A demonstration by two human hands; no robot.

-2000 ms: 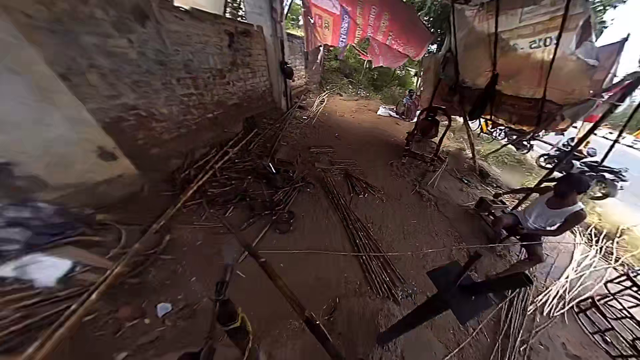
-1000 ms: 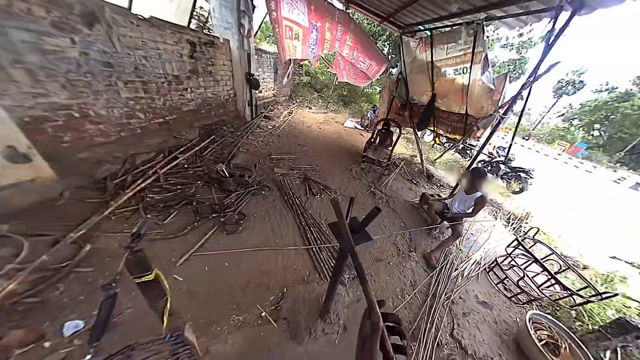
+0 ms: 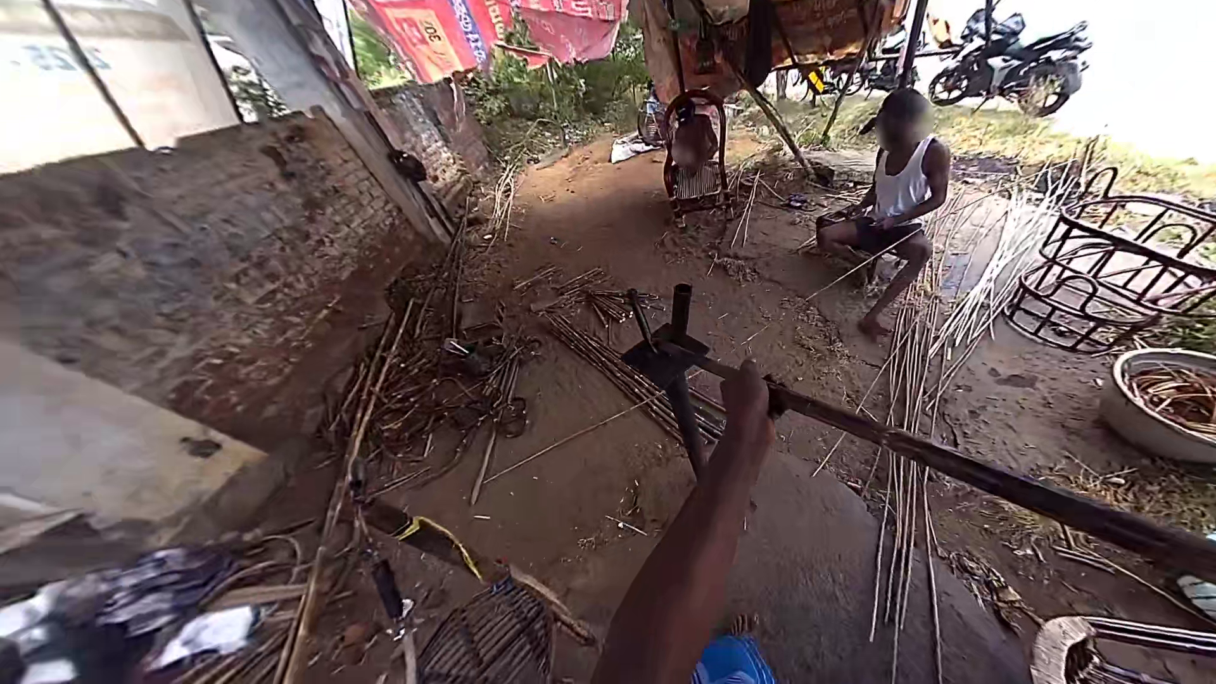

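My left hand (image 3: 749,394) is closed around a long dark pole (image 3: 912,442), probably cane or bamboo, a little short of its far end. That end lies at the top of a dark metal stand (image 3: 680,404), by its flat plate and two upright pegs; whether it touches them I cannot tell. From my hand the pole runs down to the right edge of the view. My right hand is not in view. Blue cloth (image 3: 733,660) shows beside my forearm. Behind the stand, a bundle of thin canes (image 3: 608,356) lies on the ground.
A person (image 3: 902,180) sits at the right, holding a thin strip, near long pale canes (image 3: 902,475). Cane frames (image 3: 1121,256) and a basin (image 3: 1121,418) of coiled strips stand further right. Tangled canes (image 3: 427,389) lie by the brick wall (image 3: 237,256). A cane chair (image 3: 696,180) stands behind.
The pole was upright in a hand near the stand; now it slants from the stand to the lower right, with my forearm reaching forward. The view has swung.
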